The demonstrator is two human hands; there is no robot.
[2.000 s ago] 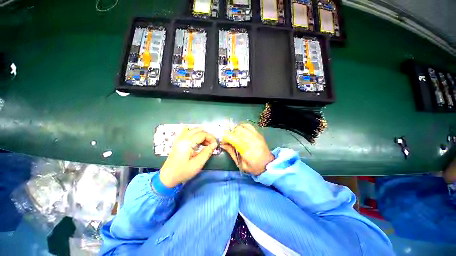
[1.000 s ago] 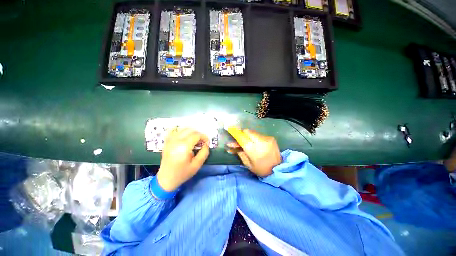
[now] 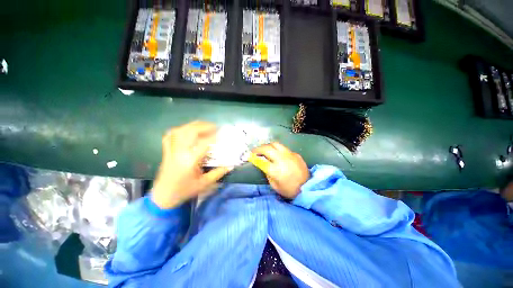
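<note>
An open phone body (image 3: pixel 236 145) lies on the green mat in front of me and glares white, so its details are hidden. My left hand (image 3: pixel 188 160), blurred, is over its left end, with thumb and fingers around its edges. My right hand (image 3: pixel 286 170) is at its right end and holds a yellow-handled tool (image 3: pixel 260 162) pointing at the phone. The tool's tip is lost in the glare. I cannot tell if a cable is held.
A black foam tray (image 3: pixel 242 94) with several phones and one empty slot lies beyond. A black cable bundle (image 3: pixel 332 127) is below it. Another tray (image 3: pixel 478 87) and small dark parts (image 3: pixel 458 156) are at the right. Clear bags (image 3: pixel 84 208) are at lower left.
My left hand has shifted left and spread around the phone's left end. The yellow tool has come down to the phone's right end. The view has shifted slightly.
</note>
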